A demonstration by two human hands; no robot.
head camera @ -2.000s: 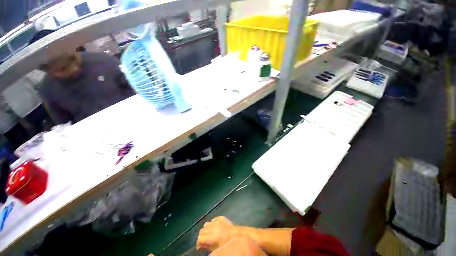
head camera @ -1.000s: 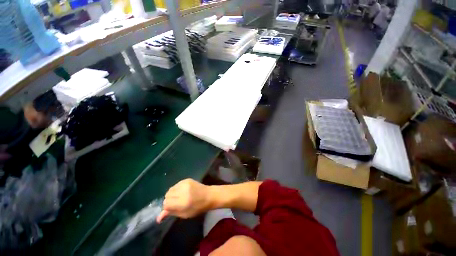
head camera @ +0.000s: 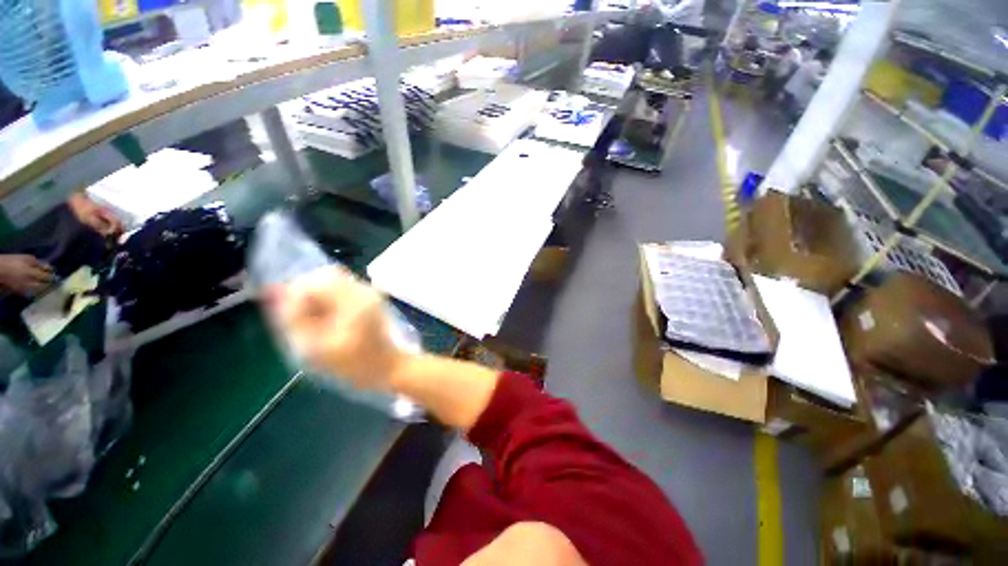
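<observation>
My right hand [head camera: 337, 321], in a dark red sleeve, is closed around a thin clear plastic bag [head camera: 285, 249] and holds it raised above the green bench mat [head camera: 276, 453]. The hand and bag are blurred. The bag sticks out above the hand and also shows below the wrist. What the bag contains cannot be told. My left hand is not in view. A blurred skin-coloured shape at the bottom edge cannot be identified.
A white sheet stack [head camera: 475, 238] lies by the bench edge. Black parts [head camera: 171, 265] are heaped at left, beside another person's hands [head camera: 94, 216]. Crumpled clear bags [head camera: 66, 409] lie at lower left. A metal post [head camera: 390, 133] stands behind. Cartons [head camera: 713, 381] stand right.
My right hand has risen from low over the bench edge, moving up and left with the clear bag. The view has turned right since the earliest frame; the other person's hands show more clearly.
</observation>
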